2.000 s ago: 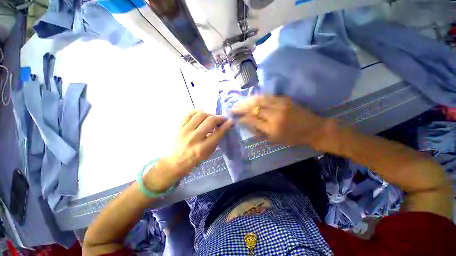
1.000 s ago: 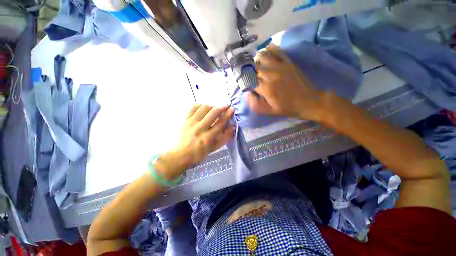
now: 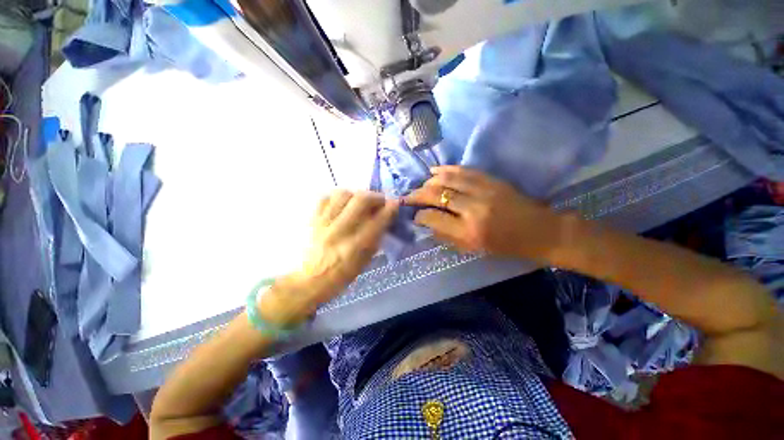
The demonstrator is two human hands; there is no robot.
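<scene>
The light blue sleeve [image 3: 537, 129] lies to the right of and behind the needle area. Its gathered edge [image 3: 397, 165] runs from under the lit head of the sewing machine [image 3: 370, 43] toward my fingers. My left hand [image 3: 344, 232] pinches the cloth just in front of the machine, at the cuff strip [image 3: 397, 236], which is mostly hidden by my fingers. My right hand [image 3: 481, 210], with a ring, holds the gathered edge, its fingertips close to my left ones. The dark ribbed knob-like part [image 3: 421, 125] sits above the cloth. The needle is lost in glare.
Loose cut strips [image 3: 103, 232] lie at the left of the table, with a phone [image 3: 40, 326] beside them. Blue pieces [image 3: 112, 39] lie at the upper left. More draped blue cloth [image 3: 688, 94] is at the right. The ruler edge [image 3: 481, 271] runs along the front, with tied bundles [image 3: 593, 331] below.
My right hand has come down from beside the machine head to meet my left. The sleeve lies flatter behind it. The strip's hanging end has drawn up over the table edge.
</scene>
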